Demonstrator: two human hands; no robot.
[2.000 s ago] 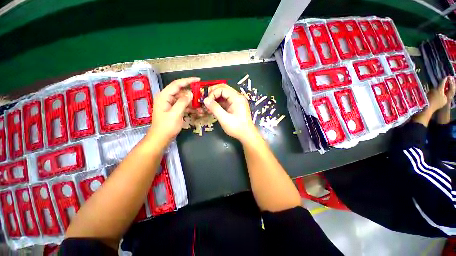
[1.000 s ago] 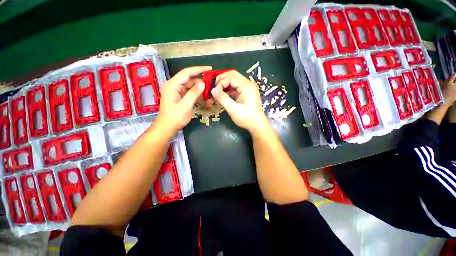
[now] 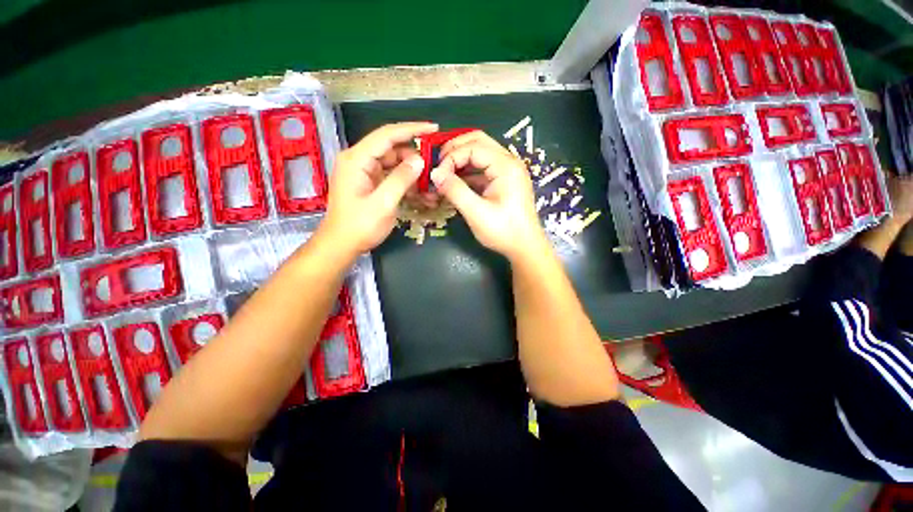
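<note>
A red plastic housing (image 3: 430,150) is held between my two hands, mostly hidden by the fingers. My left hand (image 3: 370,190) grips its left side with thumb and fingers. My right hand (image 3: 488,192) is on its right side, thumb and index fingertip pinched together at it; any small piece between them is too small to tell. Cream strips (image 3: 427,229) lie on the dark bench just below the hands. A pile of cream strips and dark pieces (image 3: 561,195) lies right of my right hand.
A tray of red housings (image 3: 200,268) lies at the left, partly under my left forearm. Stacked trays of red housings (image 3: 771,180) stand at the right beside a pale post (image 3: 591,45). A green surface (image 3: 400,35) runs behind. Another person's striped sleeve (image 3: 861,330) is at the right.
The view has shifted, so the trays and bench appear displaced. Both hands keep hold of the red housing; it appears turned more edge-on than two seconds ago.
</note>
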